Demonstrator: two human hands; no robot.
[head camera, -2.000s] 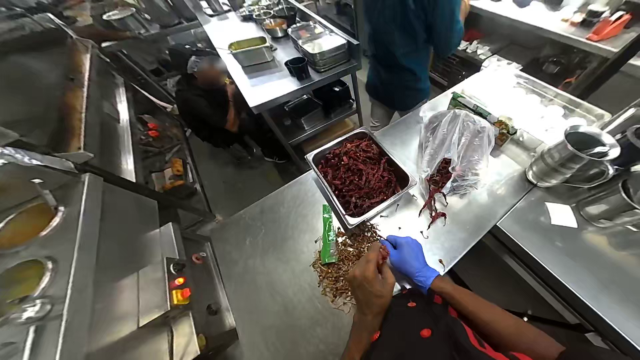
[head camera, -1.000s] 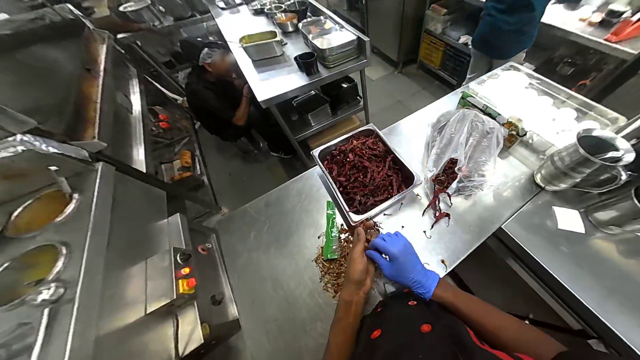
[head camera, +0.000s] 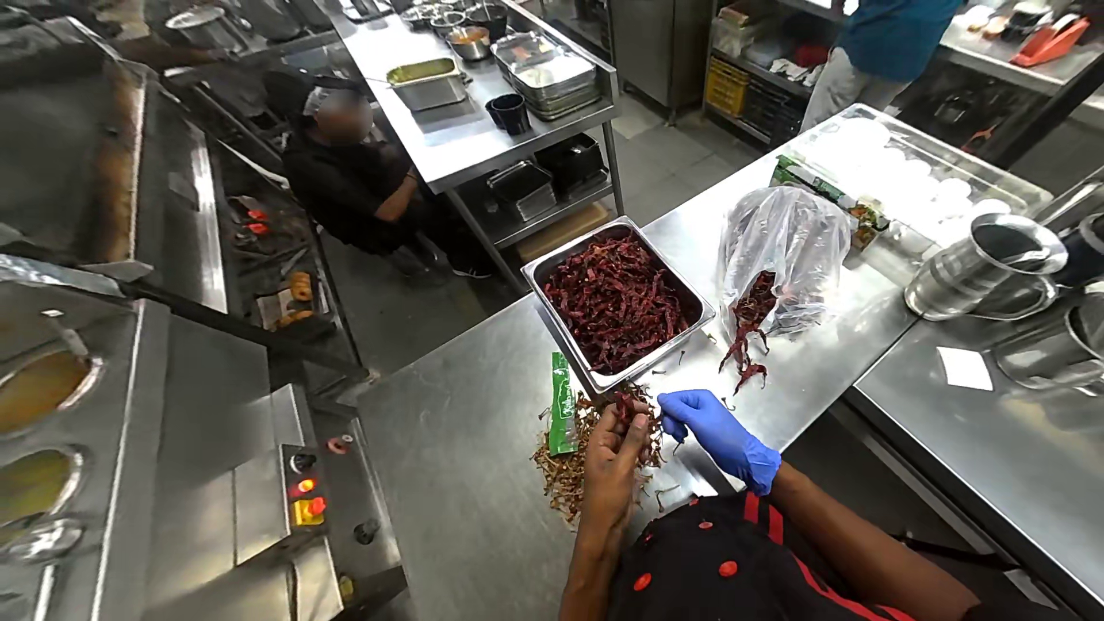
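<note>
My bare left hand (head camera: 617, 453) holds a dried red chili (head camera: 627, 407) between thumb and fingers, above a pile of chili stems (head camera: 565, 483) on the steel table. My right hand (head camera: 711, 431), in a blue glove, is just to its right with fingertips pinched together; whether they grip a stem cannot be told. Beyond both hands stands a steel pan (head camera: 660, 354) full of dried red chilies (head camera: 617, 302). A green packet (head camera: 563, 405) lies on the pile's left edge. Right of the pan, a clear plastic bag (head camera: 798, 250) lies with more chilies (head camera: 749, 323) spilling from its mouth.
Steel jugs (head camera: 983, 263) and a clear lidded container (head camera: 914, 172) stand at the right. A person in black (head camera: 345, 181) crouches on the floor at the left; another person in blue (head camera: 897, 43) stands at the back. A second steel table (head camera: 448, 147) holds trays and black cups.
My hands, close together at the pile before, are now slightly apart, with the red chili showing in my left hand. The person in blue stands farther right in view, partly because the view has shifted.
</note>
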